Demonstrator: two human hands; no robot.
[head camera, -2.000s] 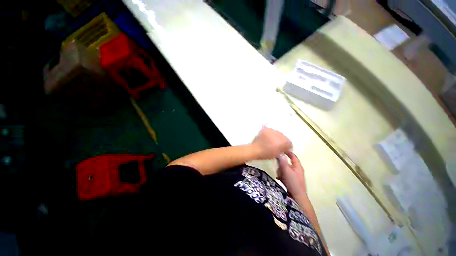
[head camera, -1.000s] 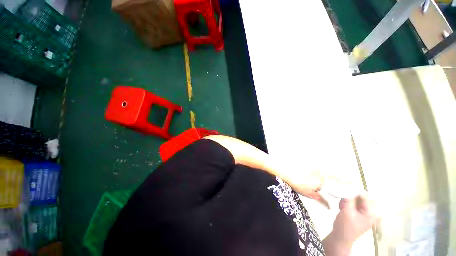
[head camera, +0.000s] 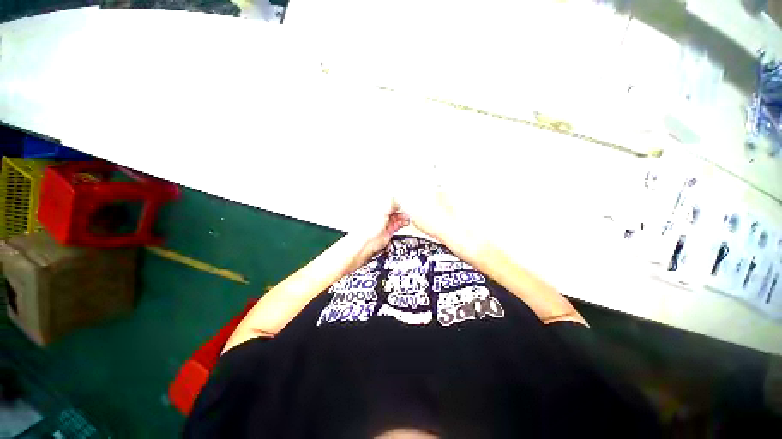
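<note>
My left hand (head camera: 395, 220) is small and partly washed out by glare, just in front of my shirt at the table's near edge. My right hand (head camera: 425, 219) meets it there, and its fingers fade into the white table (head camera: 283, 137). The hands are close together or touching. Whether they hold anything cannot be seen. A row of white filled trays (head camera: 724, 249), with dark and round items showing, lies on the table at the right.
A raised board with a yellowish edge (head camera: 549, 125) runs along the far side. A shiny bluish heap (head camera: 766, 107) is at the far right. At the left on the green floor are a red stool (head camera: 86, 206), a carton (head camera: 69, 283) and a yellow crate (head camera: 19, 193). Another red piece (head camera: 210, 360) is beside me.
The view has swung round, so the table now runs across the picture and the filled trays show at the right. My hands now appear nearer the middle, close to my shirt.
</note>
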